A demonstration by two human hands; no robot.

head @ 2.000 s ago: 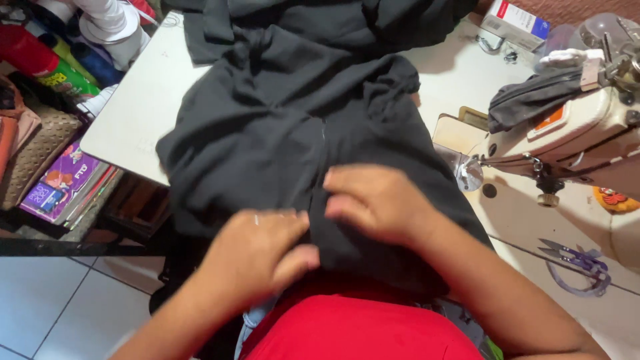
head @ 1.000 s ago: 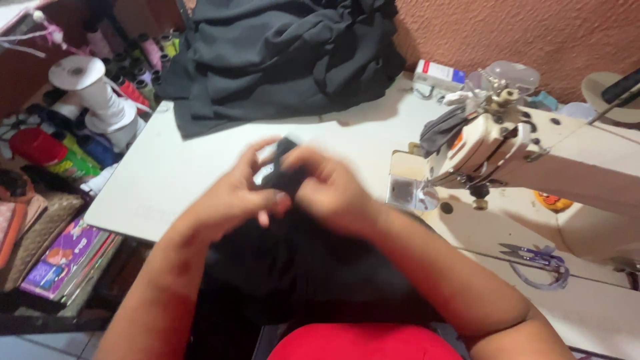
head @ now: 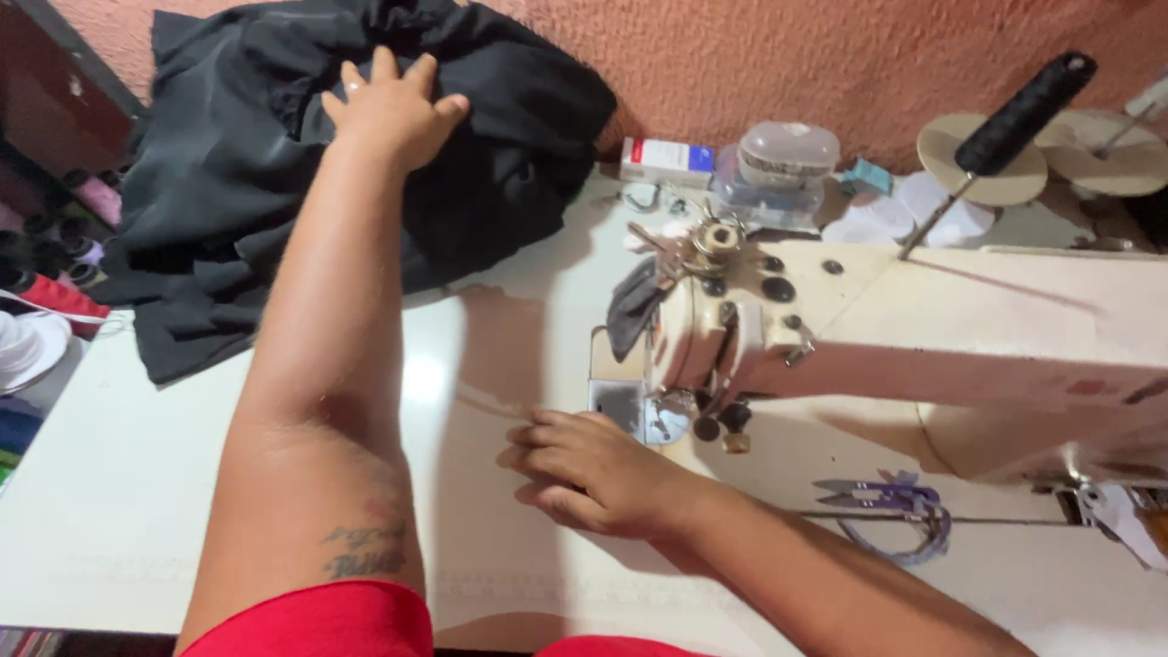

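Note:
A heap of black fabric [head: 511,182] lies at the back left of the white sewing table [head: 493,575], against the wall. My left hand [head: 392,109] is spread on top of the heap, fingers apart, a ring on one finger. Low on the tabletop, my right hand [head: 593,474] rests with its fingers slightly bent, just left of the needle plate of the industrial sewing machine [head: 912,319]. Nothing shows in my right hand, though its palm is hidden.
Thread snips [head: 876,497] lie below the machine arm. Behind the machine are a small box [head: 666,162], clear plastic cases [head: 787,155] and a black thread cone [head: 1022,114] on its spindle. White spools [head: 32,347] stand beyond the table's left edge.
My hands were together over black fabric near my body; now they are apart, the left on the back heap, the right near the needle plate. The view has shifted toward the wall.

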